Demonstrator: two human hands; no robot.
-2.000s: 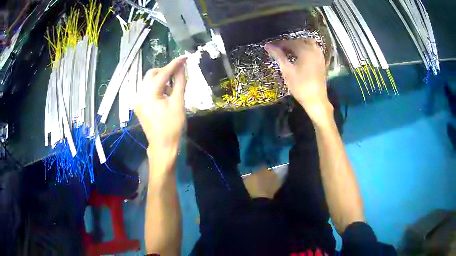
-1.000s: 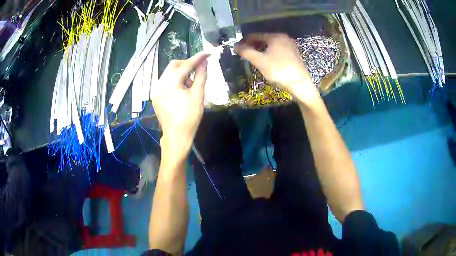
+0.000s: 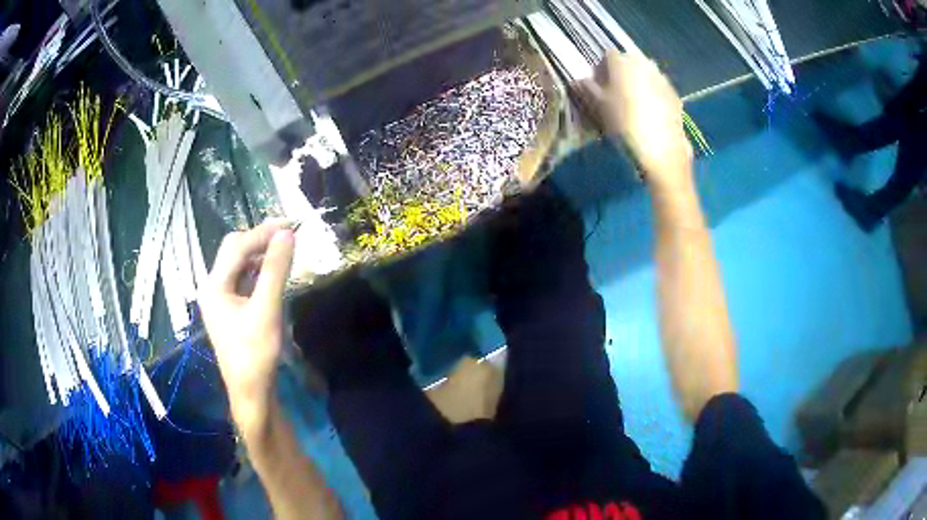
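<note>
My left hand (image 3: 247, 295) is at the bench edge, thumb and forefinger tips together just left of the white patch (image 3: 317, 239) below the machine head (image 3: 239, 66). A tiny dark tip shows at its fingertips; what it is cannot be told. My right hand (image 3: 645, 117) is over the near part of a bundle of white-sleeved wires (image 3: 569, 46), its fingers bent and partly blurred; whether they grip a wire is hidden. The bundle's yellow ends (image 3: 697, 134) show beside the hand. The parts tray (image 3: 541, 152) holds a silver heap (image 3: 462, 127) with yellow pieces (image 3: 412, 225) near its front.
A large bundle of white-sleeved wires (image 3: 76, 264) with yellow and blue ends lies at left, a smaller one (image 3: 168, 218) beside it. Another bundle (image 3: 747, 36) lies far right. A red stool (image 3: 190, 496), brown boxes (image 3: 849, 406) and a person's legs (image 3: 874, 163) are beyond the bench.
The view has shifted and turned. My right hand has left the work point and moved right, past the tray to the wire bundle. My left hand sits slightly lower, off the white patch.
</note>
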